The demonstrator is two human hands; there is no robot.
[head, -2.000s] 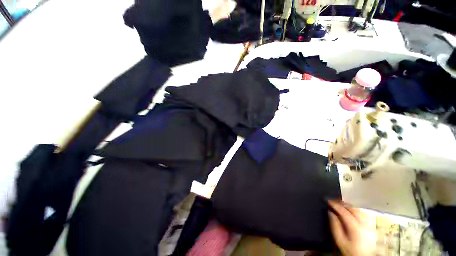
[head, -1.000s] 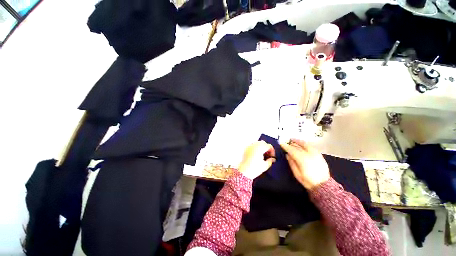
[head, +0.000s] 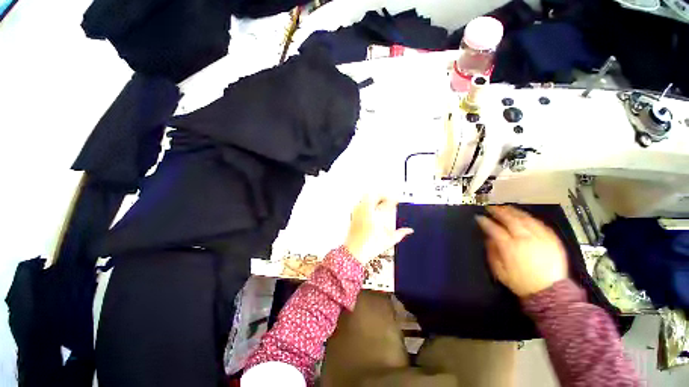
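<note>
A black cut panel (head: 483,287) lies in front of the sewing machine (head: 559,128), its far edge by the presser foot area, its near part over the table's front edge. A navy strip (head: 420,253) shows along its left side. My left hand (head: 374,234) is at the panel's left edge, thumb and fingers apart, thumb touching the edge. My right hand (head: 525,249) lies flat on the panel, fingers pointing to the machine head. The needle is too small to make out.
Black cut pieces (head: 204,196) lie in overlapping stacks on the left. A jar with pink contents (head: 476,57) stands behind the machine head. A bent wire guide (head: 408,166) is left of the needle area. A navy cloth heap (head: 650,257) lies at the right.
My hands were close together at the panel's corner; now they are apart, the right further right on the cloth. The panel has shifted and lies straighter, its far edge along the machine head.
</note>
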